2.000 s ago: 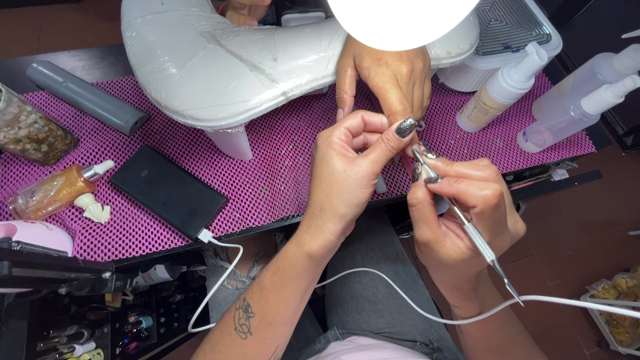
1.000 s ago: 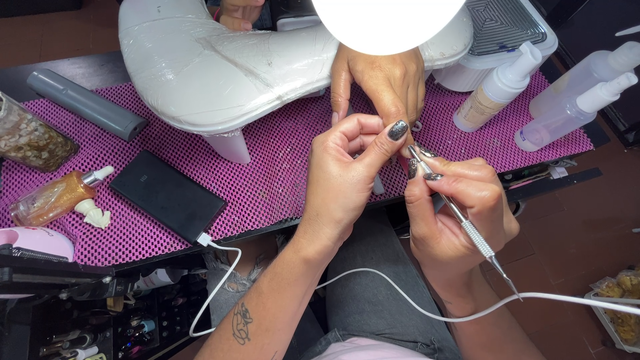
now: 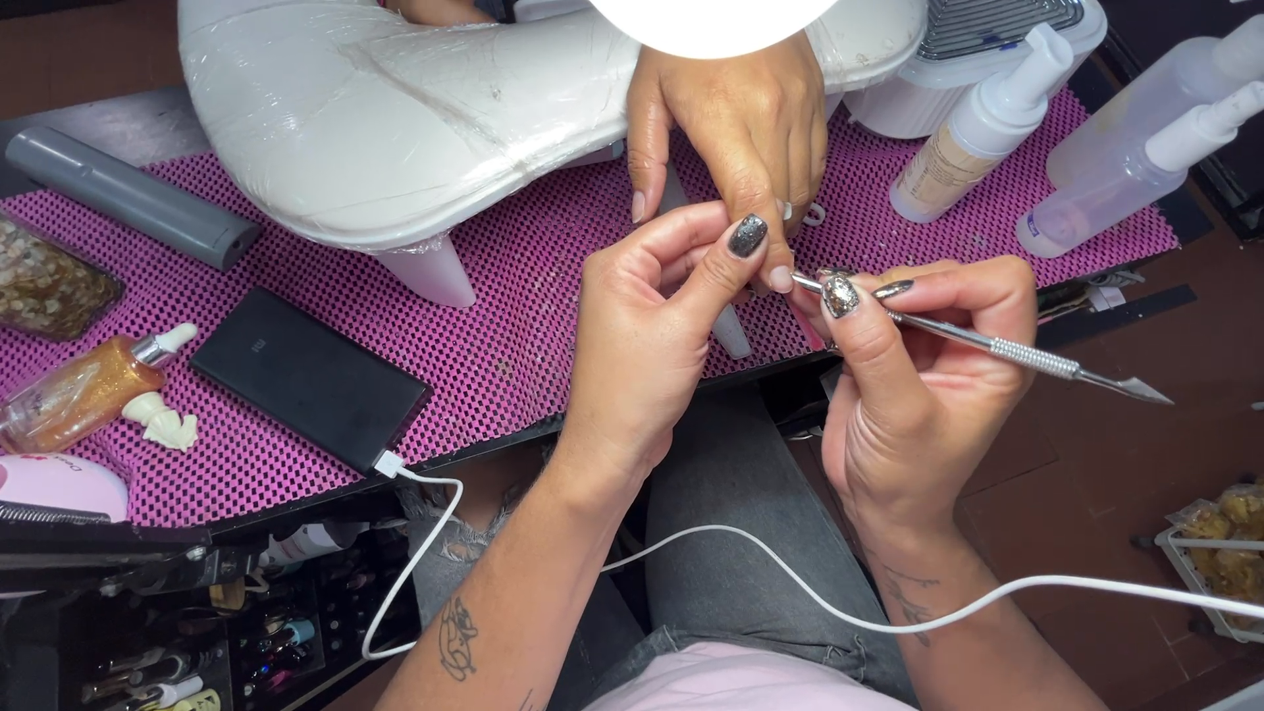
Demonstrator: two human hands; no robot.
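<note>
A metal cuticle pusher (image 3: 1027, 354) is held like a pen in my right hand (image 3: 918, 375), its working tip at the nail of another person's finger and its pointed blade end facing lower right. With thumb and fingers, my left hand (image 3: 662, 316) holds that same finger near its tip. The other person's hand (image 3: 741, 128) reaches down from beside the plastic-wrapped white armrest (image 3: 415, 109), palm down, and its upper part is hidden by a bright white lamp (image 3: 716, 20). A nail file (image 3: 729, 331) lies partly under the hands on the pink mesh mat (image 3: 523, 286).
Left on the mat are a black power bank (image 3: 311, 375) with a white cable (image 3: 731, 533), a dropper bottle (image 3: 79, 395), a grey cylindrical device (image 3: 128, 197) and a jar (image 3: 49, 281). Pump bottles (image 3: 978, 128) and a white grilled box (image 3: 918, 89) stand right.
The tool in my right hand has tilted flatter, its rear end now pointing more to the right. My left hand keeps holding the other person's finger.
</note>
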